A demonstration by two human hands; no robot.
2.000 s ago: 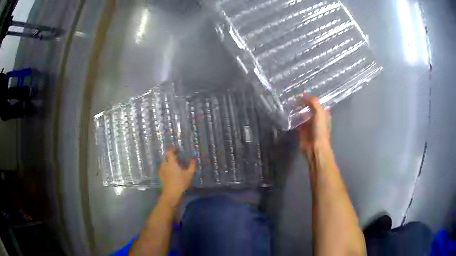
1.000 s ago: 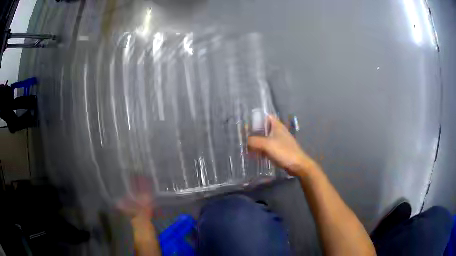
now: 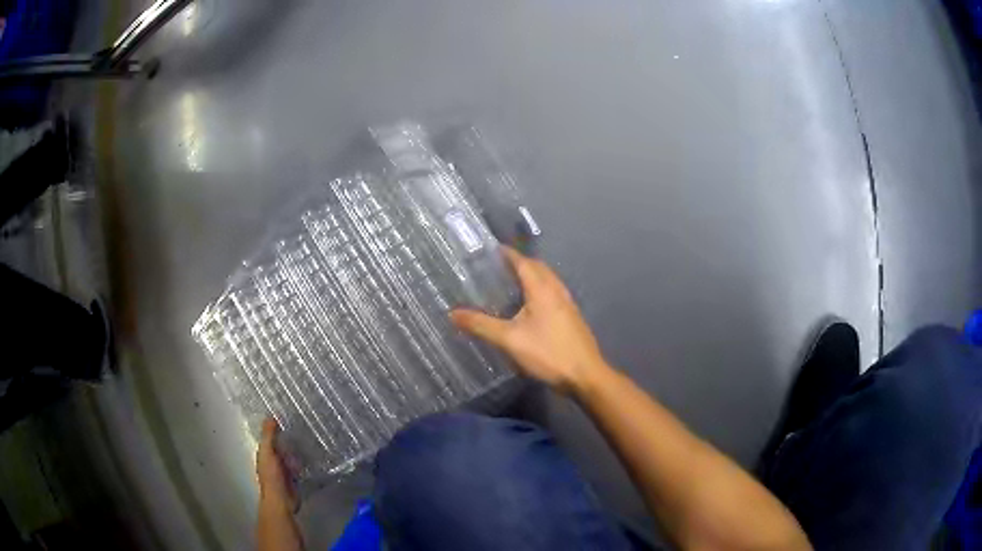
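Note:
A clear, shiny ribbed tray (image 3: 355,291) with long parallel ribs is low in front of me, turned at an angle above the grey floor. It holds no components. My right hand (image 3: 538,323) grips its right edge, thumb on top. My left hand (image 3: 275,468) is at its lower left edge with the fingers up against the side. A small white label (image 3: 464,229) shows near the tray's right side. Another clear edge shows just beyond the right edge; I cannot tell if it is a second tray.
My knee in blue jeans (image 3: 479,479) is just below the tray. My other leg and a dark shoe (image 3: 824,366) are at the right. Metal stool legs (image 3: 129,48) are at the upper left. Another person's dark shoe and leg (image 3: 65,323) are at the left.
The separate tray from the upper right no longer shows apart. The tray between my hands has turned and appears smaller. Both hands are on its opposite sides. The view has shifted.

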